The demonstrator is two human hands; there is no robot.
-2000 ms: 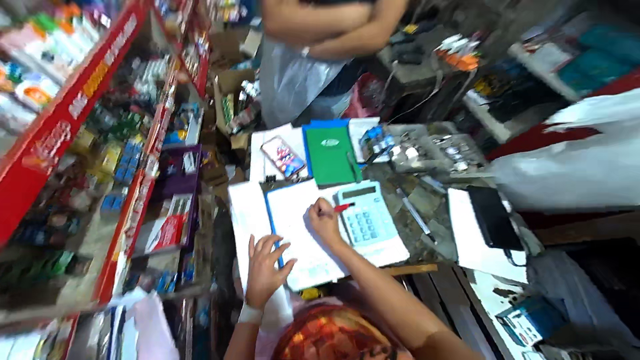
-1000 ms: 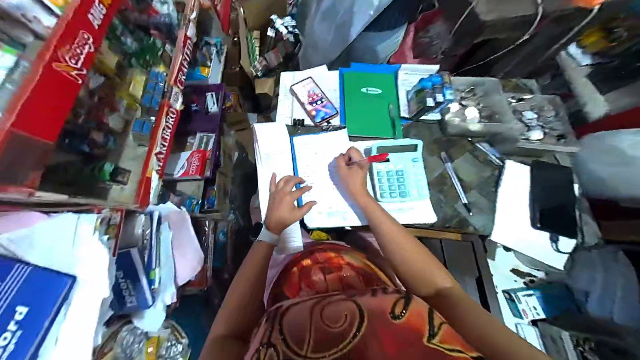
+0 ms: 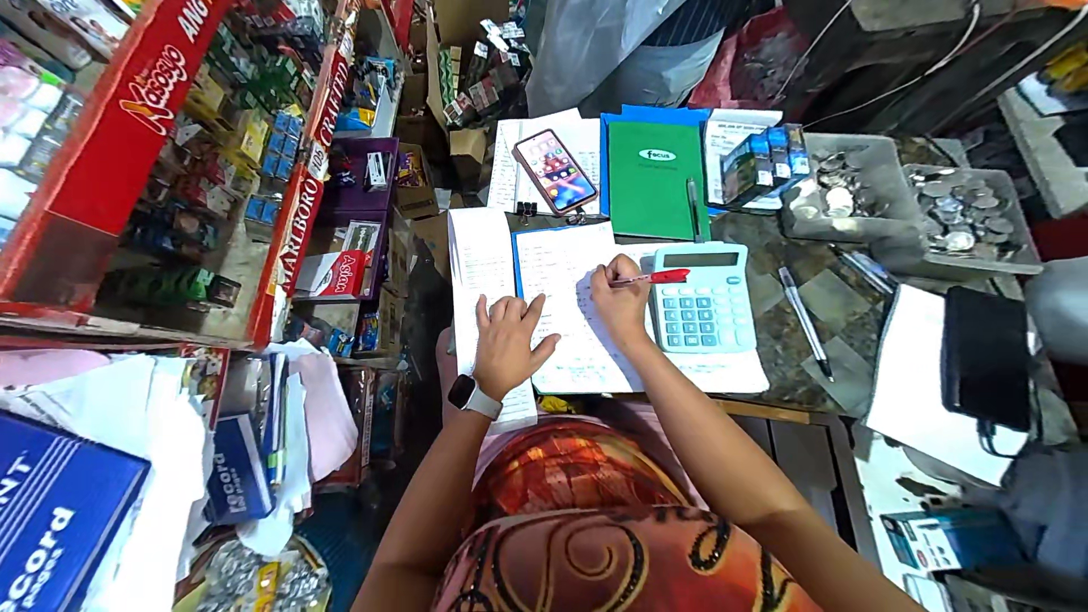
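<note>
My right hand (image 3: 622,297) grips a pen with a red cap (image 3: 670,276), its fist resting on the written page of an open notebook (image 3: 565,340). My left hand (image 3: 512,340) lies flat with spread fingers across the left edge of that page and a long sheet of paper (image 3: 476,255); a smartwatch (image 3: 474,397) is on its wrist. Just right of my right hand, a light blue calculator (image 3: 701,297) sits on the notebook's right side. Above it lie a green notebook (image 3: 654,187) with a pen (image 3: 694,204) on it and a lit smartphone (image 3: 555,172).
Plastic tubs of coins (image 3: 960,217) stand at the right, near small blue boxes (image 3: 765,161) and a loose pen (image 3: 806,323). A black device (image 3: 986,357) with a cable lies on white paper. Store shelves (image 3: 297,221) line the left. A person's clothed lower body (image 3: 688,51) is beyond the table.
The view has shifted and come closer to the table. The person across showed folded arms two seconds ago; these are now out of frame. My right hand keeps hold of the pen.
</note>
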